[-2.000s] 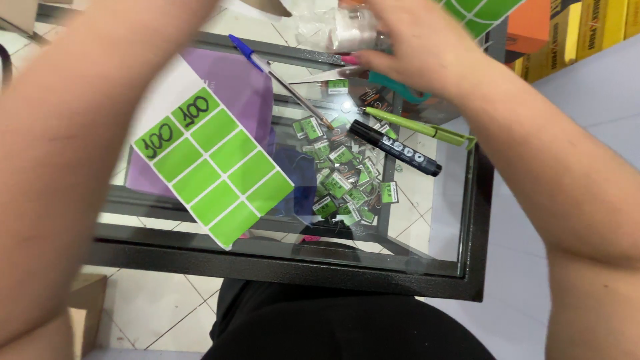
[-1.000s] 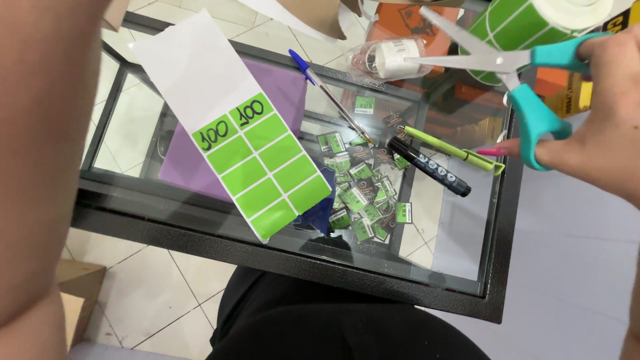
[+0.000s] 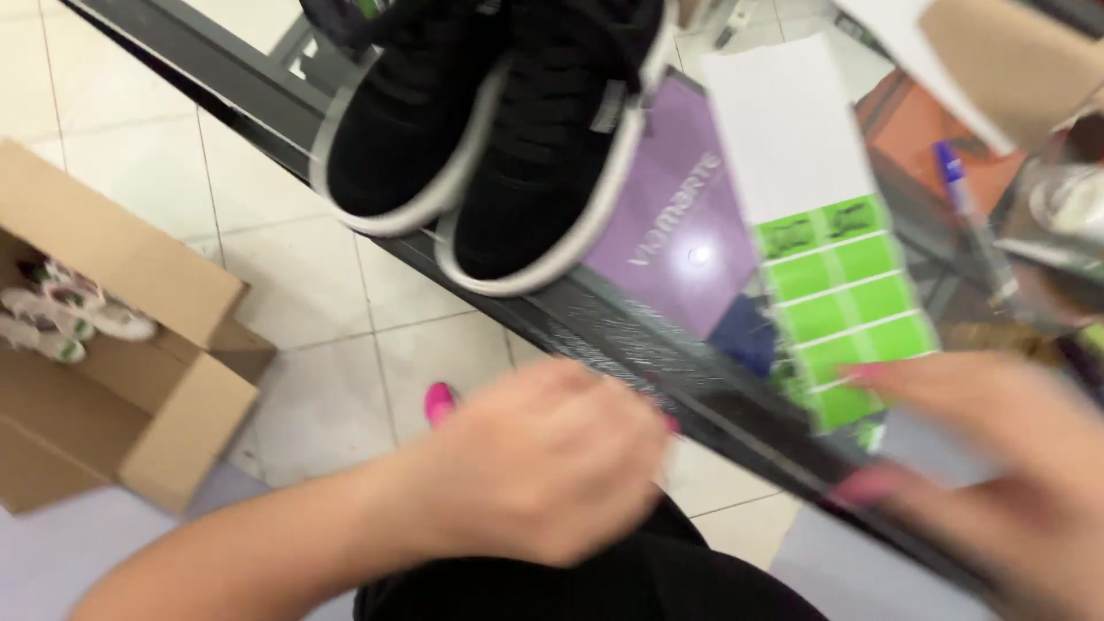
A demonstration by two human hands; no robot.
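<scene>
My left hand is blurred in front of the table's dark metal edge, its fingers curled; whether it holds anything cannot be seen. At the right, my right hand has thumb and forefinger spread, the forefinger over the lower end of a sheet of green labels. Two of those labels bear handwritten figures, and the sheet's upper part is bare white backing. Beside the sheet lies a purple printed piece. A pair of black shoes with white soles rests at the table's near edge. The scissors are not in view.
An open cardboard box with small light shoes stands on the tiled floor at the left. A blue-capped pen lies right of the label sheet. Near the upper right are an orange item and a clear plastic wrapping.
The view has swung to the left, bringing the black shoes and the box into sight. My right hand held the teal-handled scissors one second ago; now its fingers are spread without them.
</scene>
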